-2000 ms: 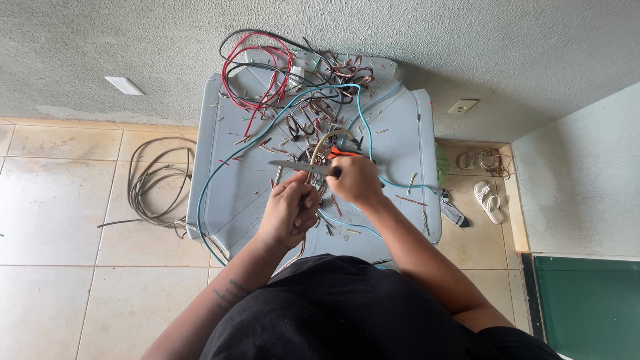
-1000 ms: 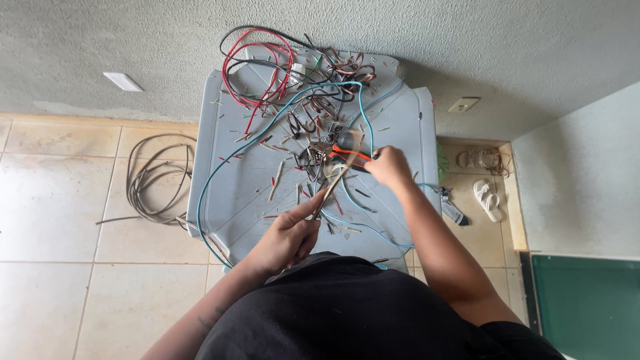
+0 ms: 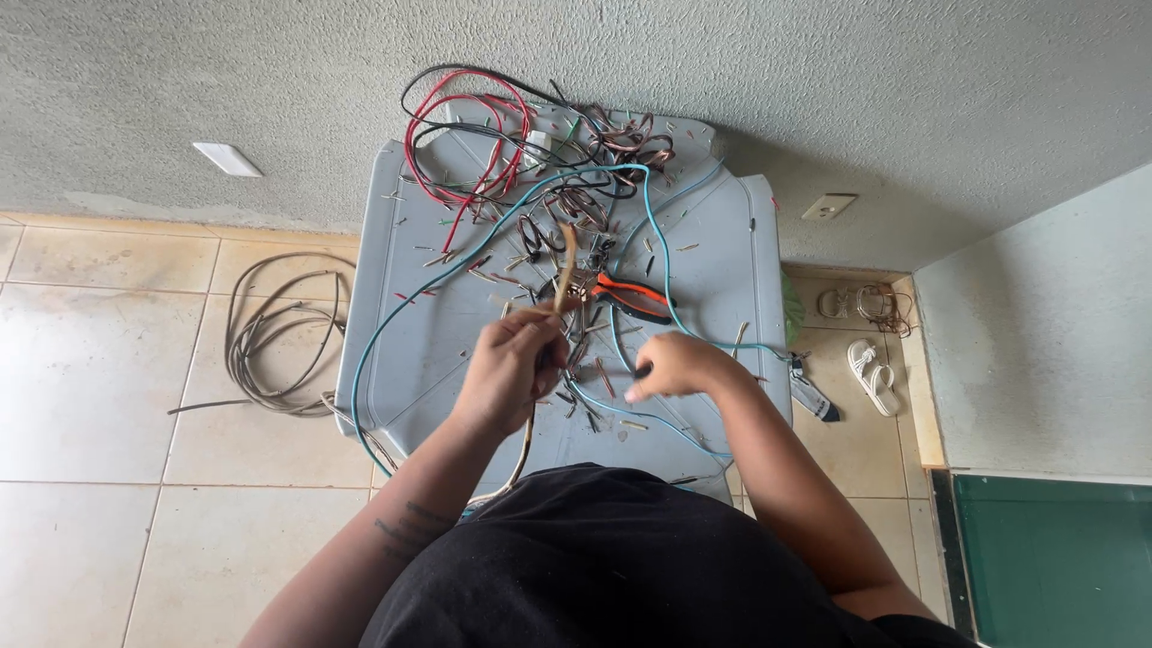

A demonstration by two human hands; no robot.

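My left hand (image 3: 517, 364) grips a cable near the table's middle; its light brown, frayed-looking end (image 3: 568, 261) sticks up past my fingers, and a length hangs below toward my shirt. My right hand (image 3: 684, 364) is to the right, low over the table, fingers curled; a small black thing (image 3: 642, 370) shows at its fingertips, too blurred to name or to tell if it is held. Pliers with orange and black handles (image 3: 637, 299) lie beyond my right hand. Cut wire scraps are strewn about, and a light blue wire (image 3: 661, 238) loops around the work area.
The grey plastic table (image 3: 405, 360) stands by a textured wall. Red wire coils (image 3: 409, 144), black wire and tangled brown wire (image 3: 630, 148) lie at its far side. A grey cable coil (image 3: 243, 351) is on the tiled floor at left; sandals (image 3: 871, 376) lie at right.
My right hand was at the orange-handled pliers a second ago; it has come off them and moved nearer my body. The pliers now lie on the table. My left hand has moved slightly farther from my body.
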